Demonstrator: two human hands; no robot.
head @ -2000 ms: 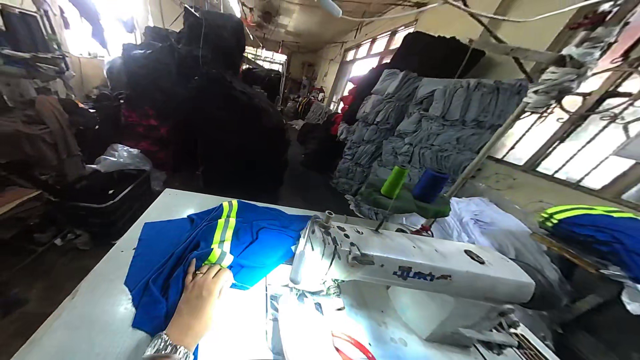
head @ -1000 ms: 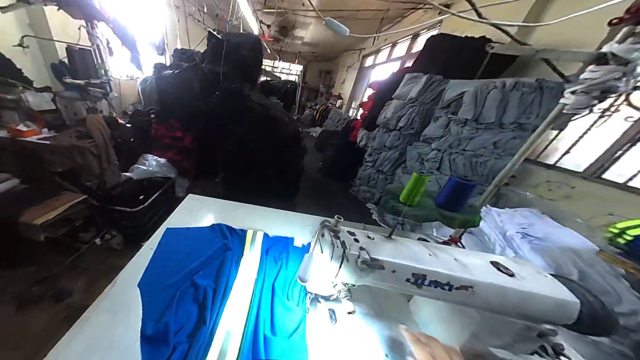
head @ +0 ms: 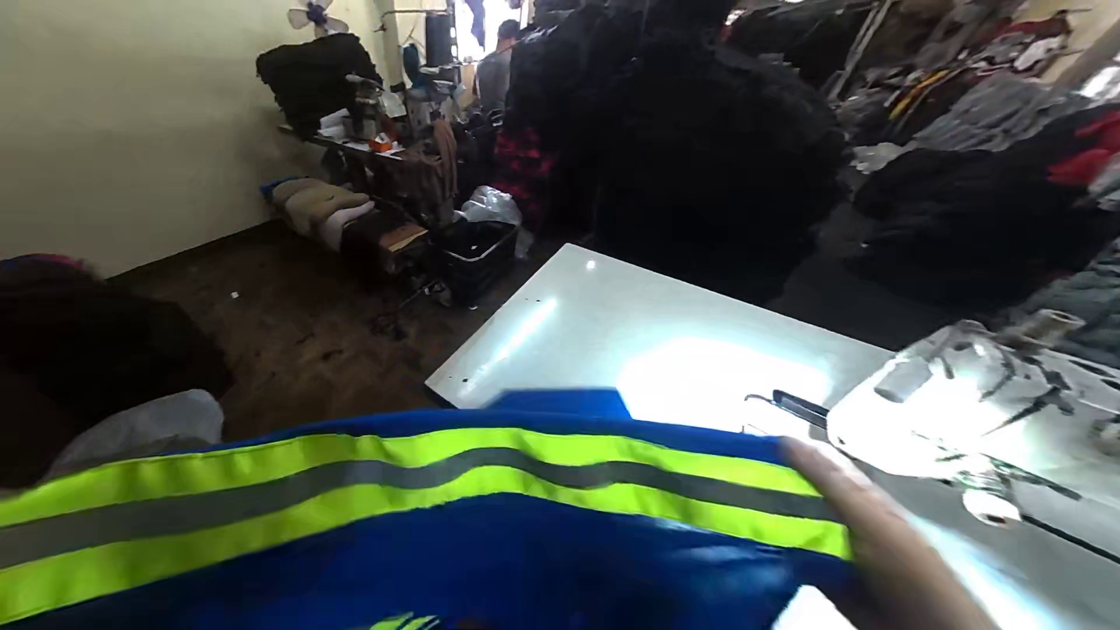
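A blue garment piece (head: 560, 560) with a yellow-green and grey reflective band (head: 525, 472) is stretched across the bottom of the view, raised in front of the table. At its right end my right hand (head: 884, 534), blurred, grips the edge of the cloth beside the band. My left hand is not visible; the left end of the band runs out of view. Just beyond my right hand stands the head of a white sewing machine (head: 927, 411), its lamp lighting the table. A small dark tool, possibly tweezers (head: 801, 407), lies left of the machine.
The white tabletop (head: 560, 306) reaches away from me. Large dark stacks of cloth (head: 700, 157) stand behind it. On the left are a black crate (head: 477, 254) with a plastic bag and a bench with folded fabric (head: 319, 206). A person (head: 496, 70) is near the far window.
The blue cloth, earlier flat on the table by the machine, is now held up close to me. My right hand has come onto its edge. The view has swung left.
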